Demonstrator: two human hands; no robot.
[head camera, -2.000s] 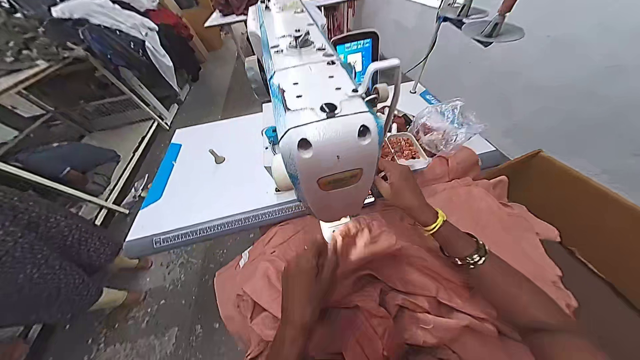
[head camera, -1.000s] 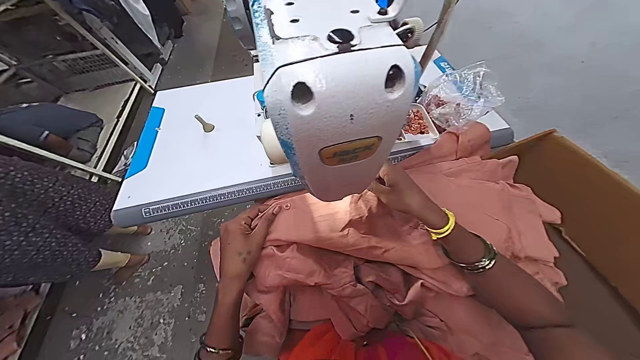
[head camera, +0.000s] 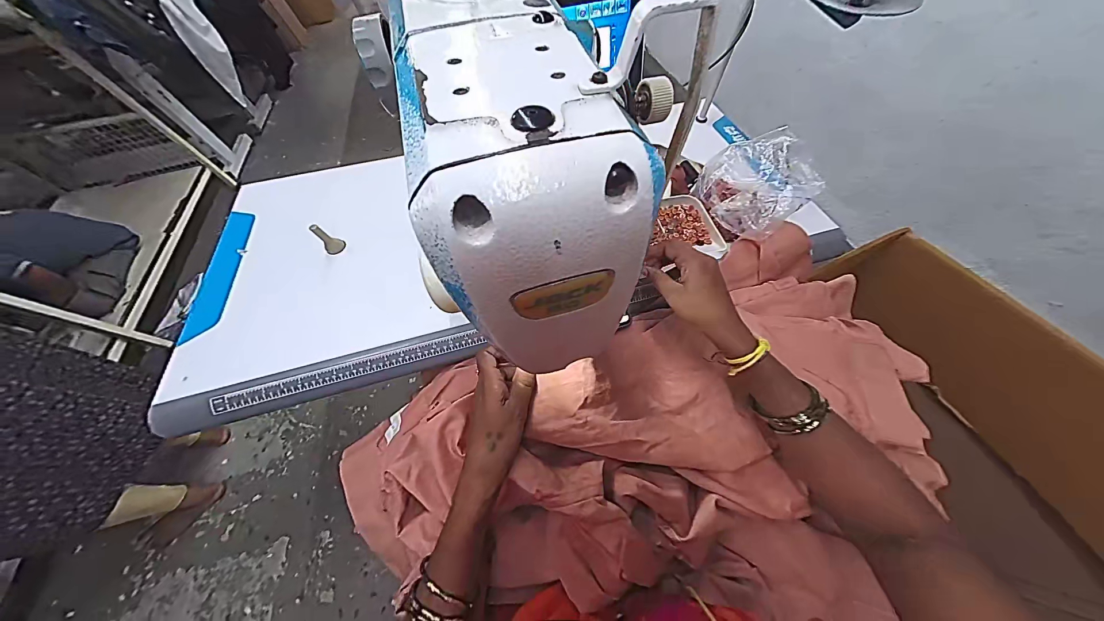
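Observation:
A white and blue Jack sewing machine (head camera: 535, 233) fills the middle of the view, its head hiding the needle area. Salmon-pink cloth (head camera: 655, 388) lies bunched below it and over the lap. My left hand (head camera: 500, 397) pinches the cloth's edge under the left side of the machine head. On the right side, my right hand (head camera: 690, 285) is raised beside the head with its fingertips together, close to a white tray (head camera: 718, 246) of small reddish buttons (head camera: 681, 224); whether it holds something cannot be told. A clear plastic bag (head camera: 763, 181) rests behind the tray.
The white machine table (head camera: 293, 302) has a ruler strip on its front edge and a small spoon-shaped object (head camera: 328, 240) on top. A cardboard box (head camera: 992, 371) stands at the right. Another person (head camera: 78, 431) is at the left, by metal racks (head camera: 129, 103).
My right hand has moved from the cloth up beside the machine head, near the tray. My left hand has shifted right, to the left side of the head. The view has shifted.

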